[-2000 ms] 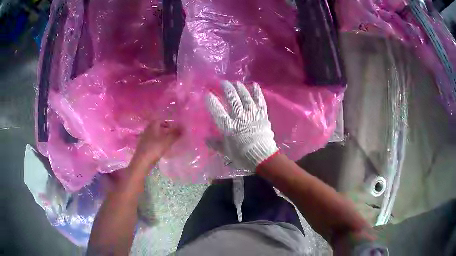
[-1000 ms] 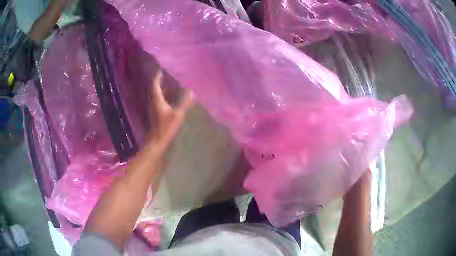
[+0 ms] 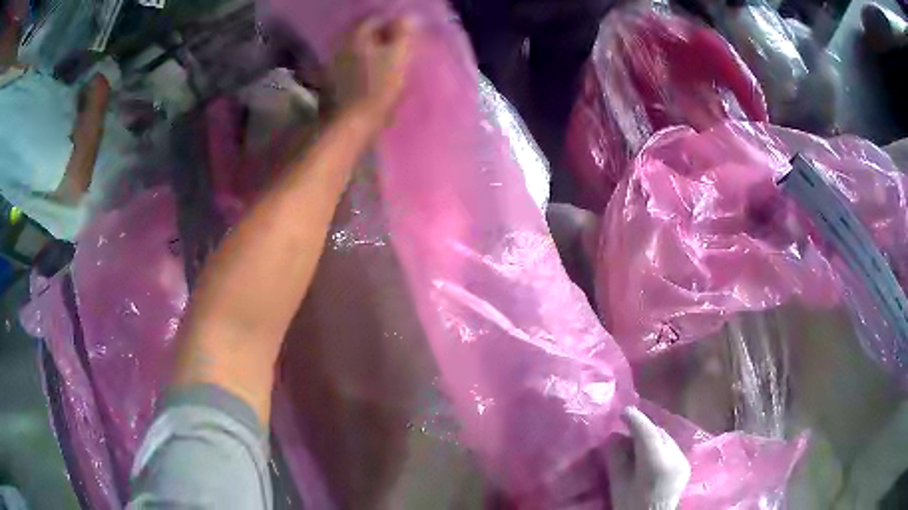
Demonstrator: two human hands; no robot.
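Observation:
A long pink poly bag [image 3: 498, 289] runs from the top centre down to the lower right, blurred at its upper end. My bare left hand [image 3: 383, 60] is at the top centre, closed on the bag's upper part. My gloved right hand [image 3: 647, 463] is at the lower right, against the bag's lower end with its thumb on the film; its fingers are hidden by the film. The bag's lower end spreads out to the right of the glove. Whether a part lies inside the bag cannot be told.
A pink-wrapped bundle with a dark striped part end [image 3: 846, 239] lies at the right. More pink film [image 3: 124, 299] with dark strips lies at the left. The beige-grey cover [image 3: 373, 398] shows between. Another person's arm [image 3: 85, 139] is at the upper left.
My left hand has moved up and now grips the bag's upper part. The bag has swung to a steeper slant, and my gloved right hand now shows at its lower end.

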